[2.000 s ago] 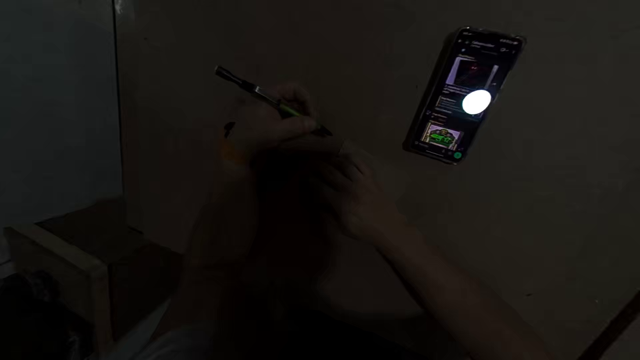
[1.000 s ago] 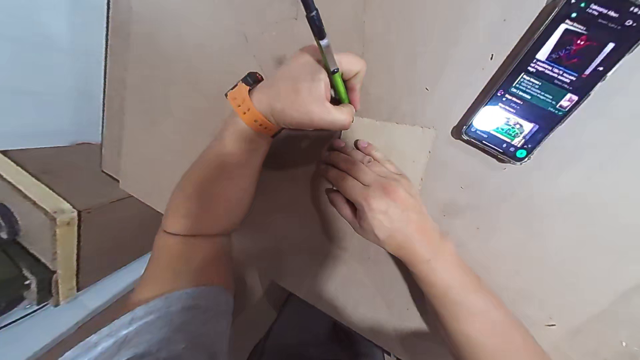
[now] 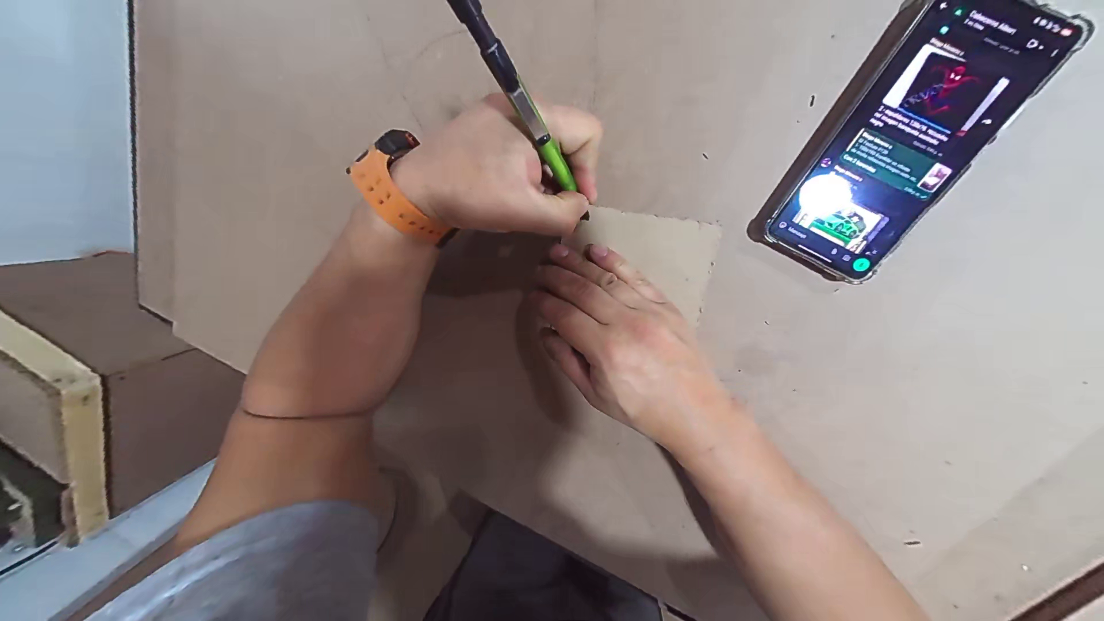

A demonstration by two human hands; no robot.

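My left hand [image 3: 500,172], with an orange-strapped watch [image 3: 392,190] at the wrist, grips a green and black pen [image 3: 536,129] in a tilted hold. The pen's tip is down at the top left edge of a small tan board piece [image 3: 660,250], close to my fingers. Palm down, my right hand [image 3: 625,345] lies on the lower left part of that piece, fingertips just below the pen tip. What the tip touches is partly hidden by my left fingers. The piece lies on a large brown board surface [image 3: 828,414].
A lit smartphone [image 3: 918,138] in a clear case lies at the upper right, showing pictures and text, with a bright glare spot. At the lower left stands a wooden box-like structure [image 3: 82,388] with a pale edge. Small dark specks dot the surface.
The picture was very dark two seconds ago and is bright now. The view has shifted closer. The pen stays in my left hand, and my right hand remains beside it.
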